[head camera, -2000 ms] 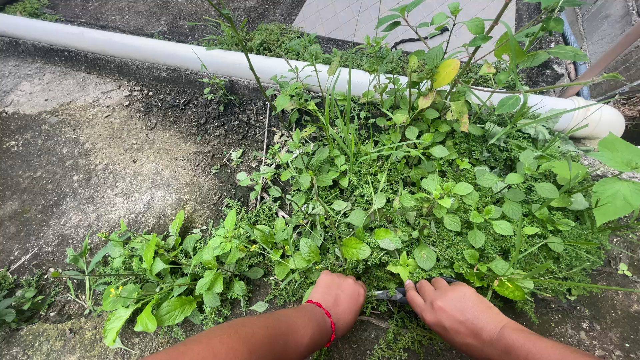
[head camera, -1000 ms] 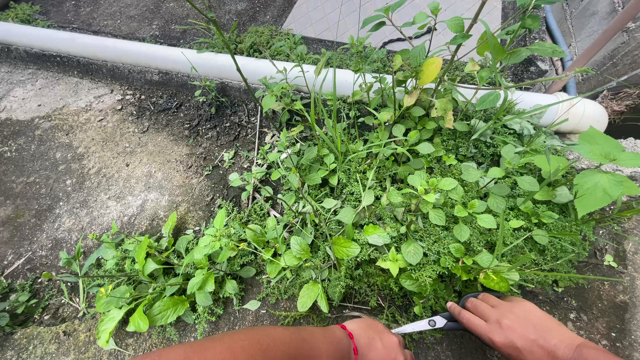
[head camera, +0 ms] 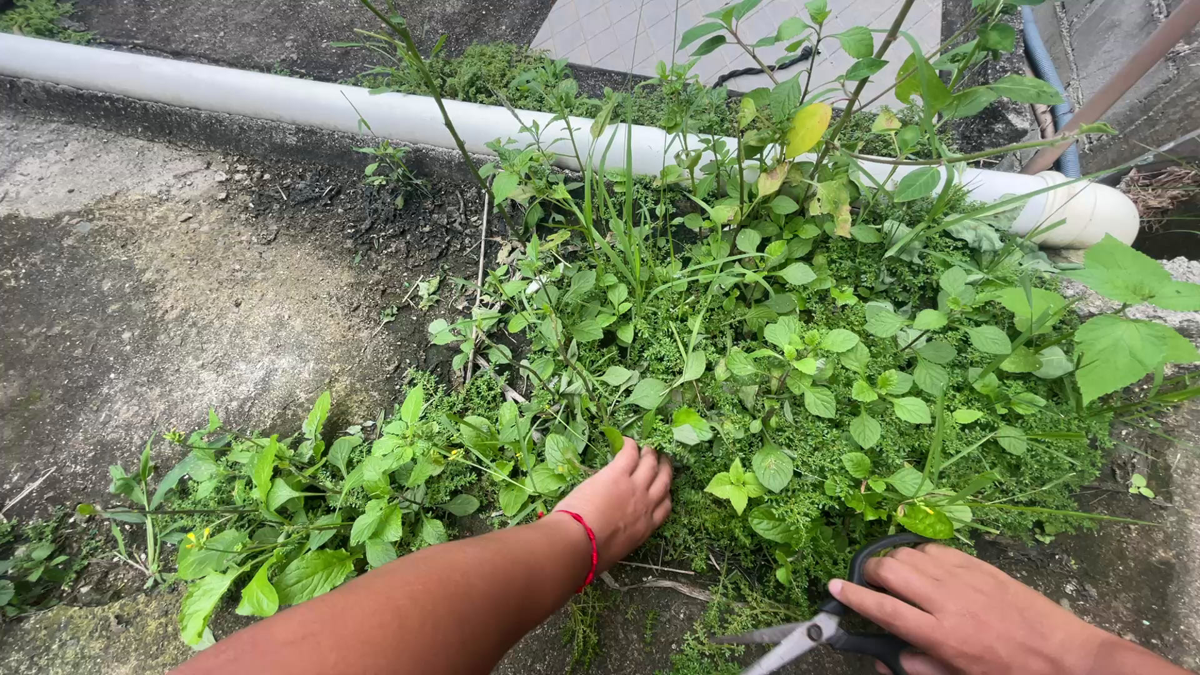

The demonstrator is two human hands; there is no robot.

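Note:
My left hand [head camera: 623, 502], with a red cord bracelet [head camera: 592, 551] at the wrist, reaches into the lower middle of the leafy weeds [head camera: 797, 375]. Its fingertips are among the leaves, so whether they grip a stem cannot be told. At the lower right, my right hand [head camera: 966, 600] holds black-handled scissors [head camera: 817, 630] by the finger loops. Their metal blades are spread and point left, over low fine-leaved growth at the edge of the patch; the blade tips run near the bottom of the view.
A white plastic pipe [head camera: 328, 101] crosses behind the weeds and ends at a fitting [head camera: 1092, 214] on the right. Rough, stained concrete [head camera: 187, 300] lies to the left. Beyond the pipe is a tiled slab [head camera: 637, 37]. Taller stems rise at the back, and a blue pipe [head camera: 1050, 84] stands upper right.
My left hand has moved up into the weeds from the lower edge, away from the scissors. The scissors in my right hand, with blades nearly together a second ago, now have their blades apart.

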